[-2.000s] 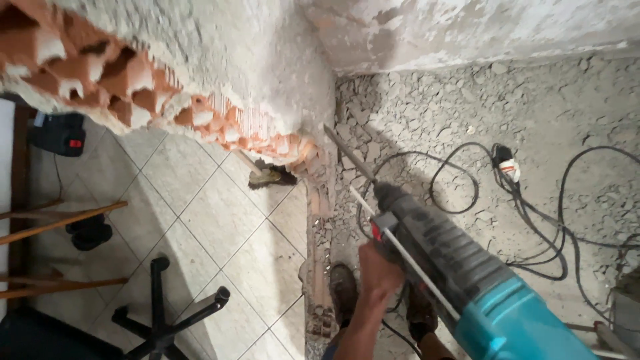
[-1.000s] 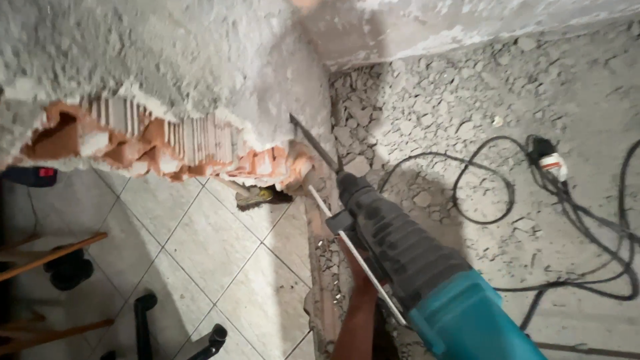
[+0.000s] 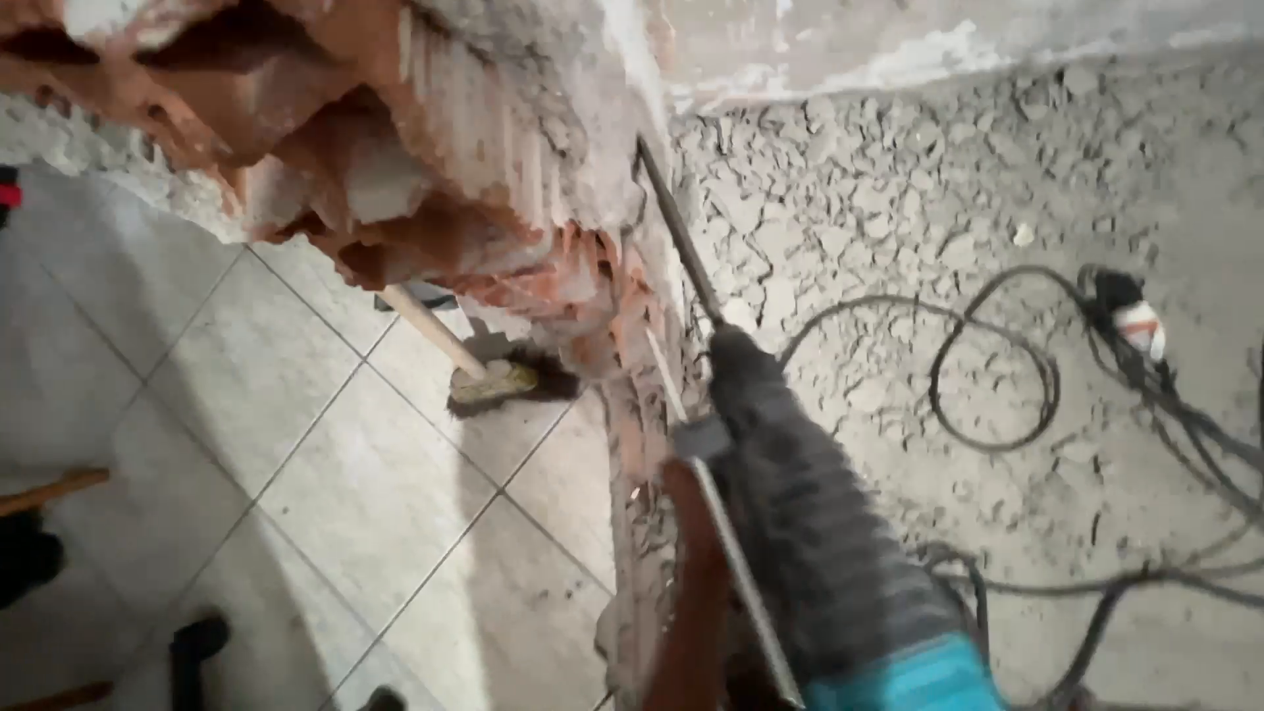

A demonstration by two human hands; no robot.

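Observation:
A teal and black rotary hammer (image 3: 820, 494) reaches up from the lower right. Its chisel bit (image 3: 681, 232) has its tip at the plastered face of the broken wall (image 3: 612, 109). My left hand (image 3: 694, 504) grips the tool's side handle near the front, with the fingers largely hidden. A thin metal depth rod (image 3: 736, 553) runs beside the tool body. Exposed hollow clay brick (image 3: 395, 168), jagged and orange, lies along the wall's broken edge, left of the bit. My right hand is out of view.
A broom (image 3: 494, 385) rests on the tiled floor (image 3: 326, 444) beneath the broken brick. Rubble (image 3: 839, 197) covers the floor on the right, where black cables (image 3: 1047, 395) and a white and black plug connection (image 3: 1136, 326) lie. Dark chair-base legs (image 3: 197, 642) stand lower left.
The bit's tip stood near the wall's corner with the rubble floor two seconds ago; it is now against the plaster. The view has moved closer to the broken brick.

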